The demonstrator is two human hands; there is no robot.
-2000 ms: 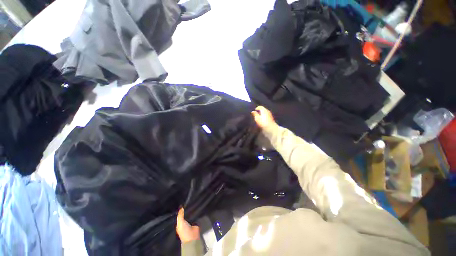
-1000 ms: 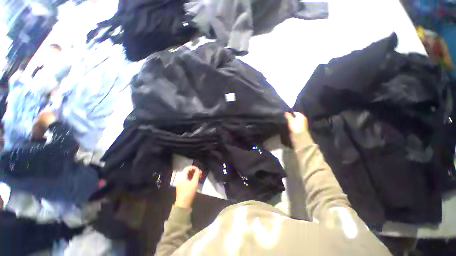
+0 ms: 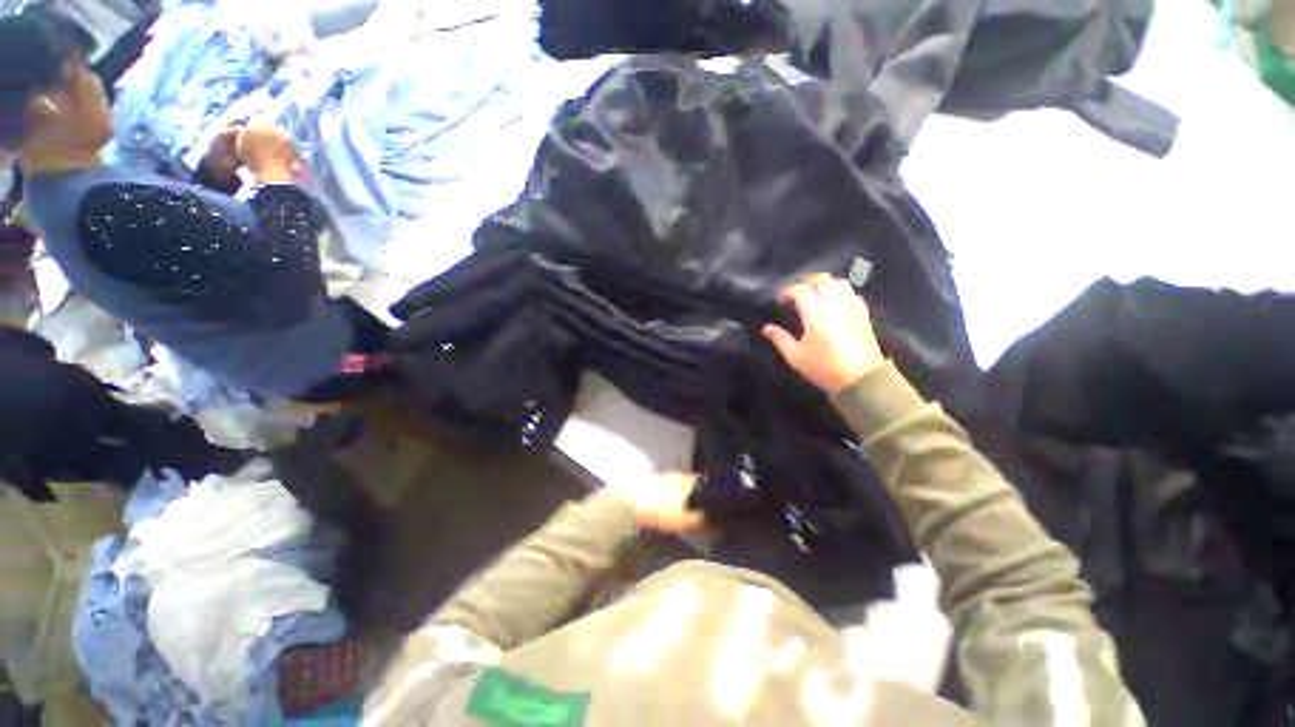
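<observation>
A black garment (image 3: pixel 682 185) with shiny lining lies spread in front of me, with bunched folds across its middle. A small pale label (image 3: pixel 859 271) shows on the lining. My right hand (image 3: pixel 831 334) lies on the garment just below the label, thumb and fingers apart. My left hand (image 3: pixel 668 503) is low at the garment's near part, beside small shiny spots on the black cloth. It is blurred and its fingertips are partly hidden, so its grip cannot be told.
The white table (image 3: pixel 1058 213) extends beyond. Another dark garment pile (image 3: pixel 1136 369) lies right, a grey garment (image 3: pixel 980 57) at the back. Light blue cloth (image 3: pixel 412 114) lies back left, near a person (image 3: pixel 171 242) in dark sleeves. White and blue cloth (image 3: pixel 227 568) is heaped lower left.
The view has swung left. My right hand has left the garment's right edge and moved inward over the folds. My left hand has moved right, to the black cloth near my body.
</observation>
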